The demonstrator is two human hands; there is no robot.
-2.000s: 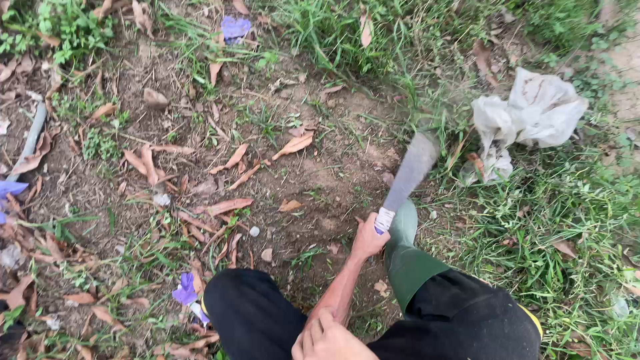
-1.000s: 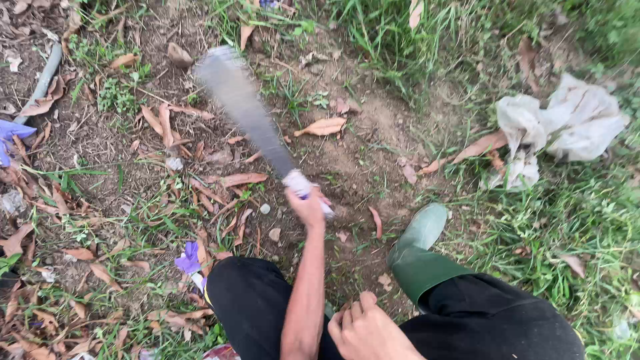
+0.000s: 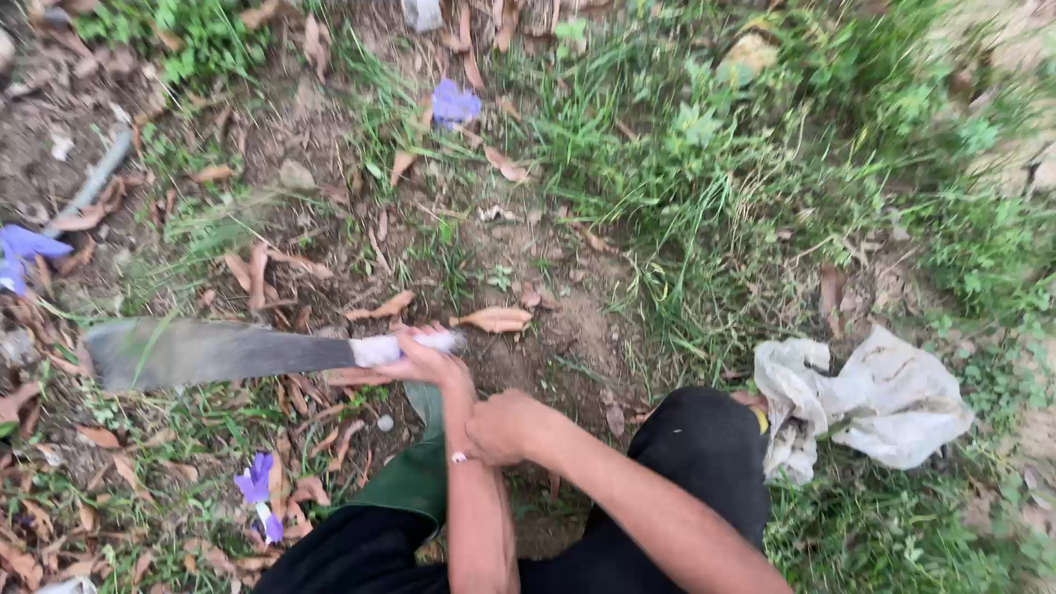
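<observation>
A machete (image 3: 219,353) with a broad, motion-blurred grey blade points left, low over leaf litter and grass. Its handle, wrapped in whitish material, is in my left hand (image 3: 425,359), fingers around it. My right hand (image 3: 505,429) is curled closed and rests against the left forearm, just below the wrist; nothing shows in it. A small white item sits at the edge of its fingers. Some long grass blades lie over or in front of the machete blade.
A green rubber boot (image 3: 408,483) and a black-trousered knee (image 3: 697,445) frame my arms. A crumpled whitish plastic bag (image 3: 895,396) lies right on grass. Purple flowers (image 3: 455,104), dry leaves (image 3: 495,320) and a grey stick (image 3: 97,177) lie about.
The machete was right of centre, then swung to the left; now its blade lies nearly level, pointing left. My right hand has come up against the left forearm. The legs have shifted.
</observation>
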